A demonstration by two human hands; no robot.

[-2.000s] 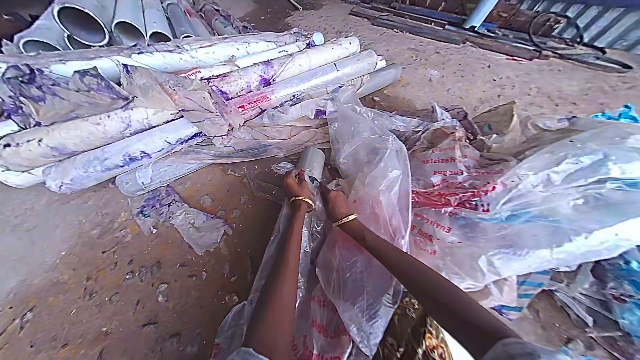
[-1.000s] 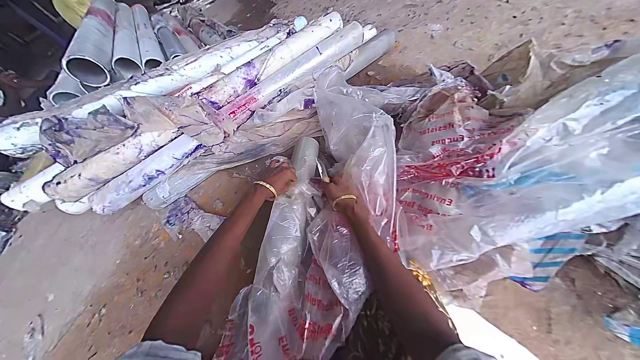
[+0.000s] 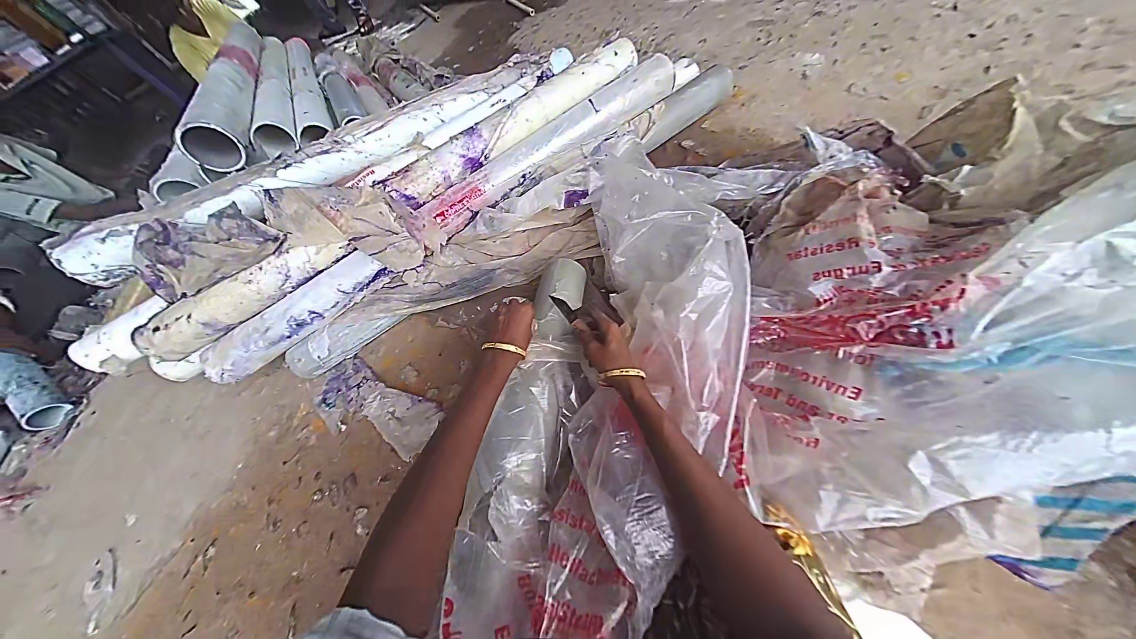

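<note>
A grey pipe (image 3: pixel 561 297) in clear plastic wrapping (image 3: pixel 519 453) lies lengthwise between my forearms, its far end bare. At the left side of that end, my left hand (image 3: pixel 513 325) is closed on the wrapping's edge, with the fingertips partly hidden. On the other side my right hand (image 3: pixel 605 342) grips a small dark flat thing (image 3: pixel 596 306) against the pipe; its kind is unclear. Beside my right hand, a loose clear plastic sheet (image 3: pixel 683 257) stands up in folds. The wrapping bears red print and runs down toward my body.
Beyond my hands lies a pile of wrapped pipes (image 3: pixel 532 124), stained purple, with bare grey pipes (image 3: pixel 213 115) behind it. Crumpled printed plastic sheeting (image 3: pixel 896 382) spreads on the right. A torn plastic scrap (image 3: pixel 377 404) rests on the dirt ground. Part of a person (image 3: pixel 44 191) shows at far left.
Both hands remain at the pipe's far end, where more of the bare pipe shows than a second ago. The view has swung somewhat to the left.
</note>
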